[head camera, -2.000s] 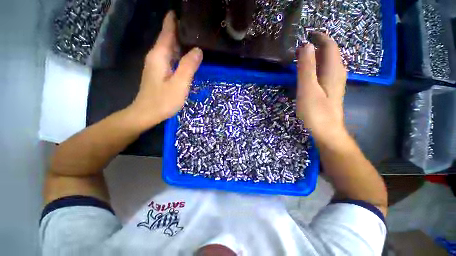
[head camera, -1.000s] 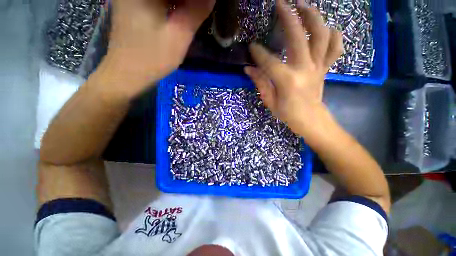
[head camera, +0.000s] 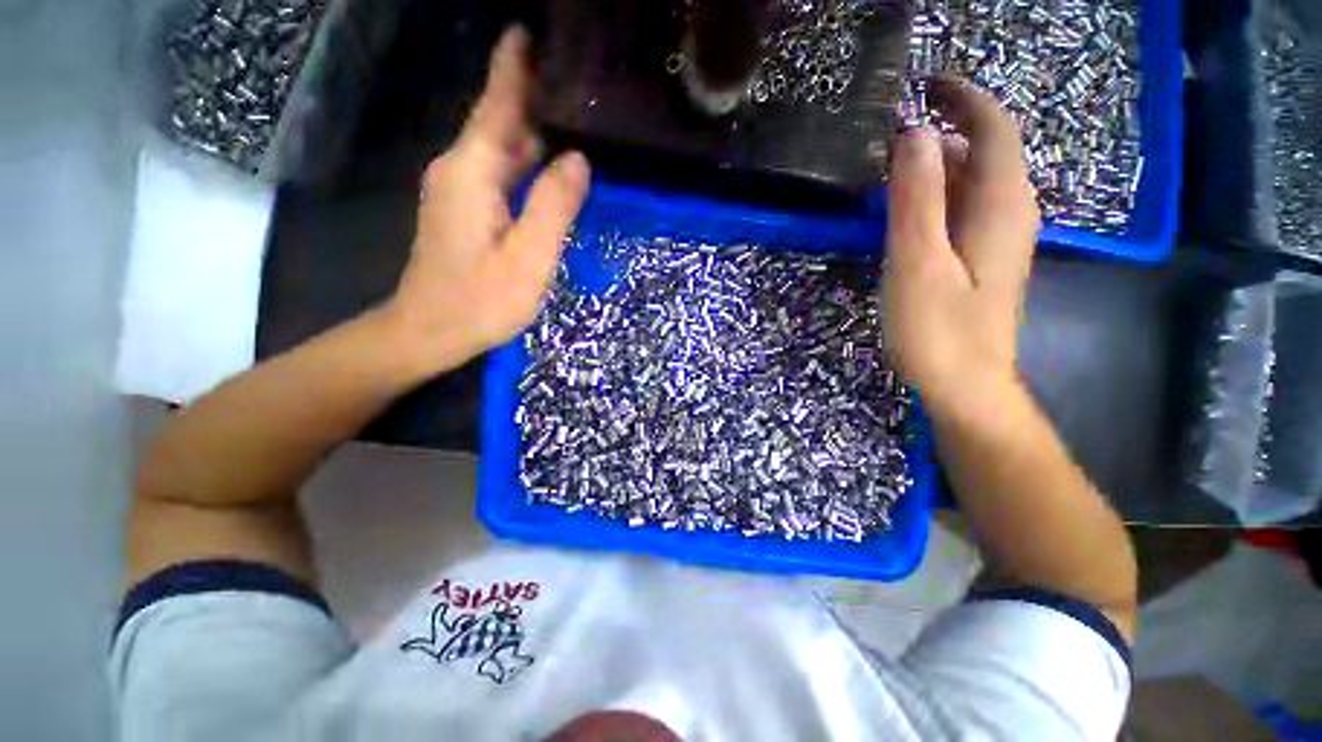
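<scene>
The near blue tray (head camera: 696, 548) is full of short metal cylinders (head camera: 725, 392). Beyond it is the dark machine bed (head camera: 638, 123), with small metal rings (head camera: 812, 65) scattered on top and a rounded tooling piece (head camera: 716, 99) at its middle. My left hand (head camera: 486, 239) is at the bed's left edge, thumb and index finger apart, with nothing visible between them. My right hand (head camera: 964, 239) is at the bed's right edge, by the far tray; its thumb and fingertips close around a few small metal cylinders (head camera: 922, 116).
The far blue tray (head camera: 1160, 145) with cylinders lies at the upper right. A clear bin of parts (head camera: 239, 73) stands at the upper left, above a white card (head camera: 189, 276). More clear bins (head camera: 1254, 392) stand at the far right on the dark bench (head camera: 1087, 334).
Since one second ago, my left hand has drawn back from over the bed to its left edge. My right hand has moved right, from the bed's front to its right edge.
</scene>
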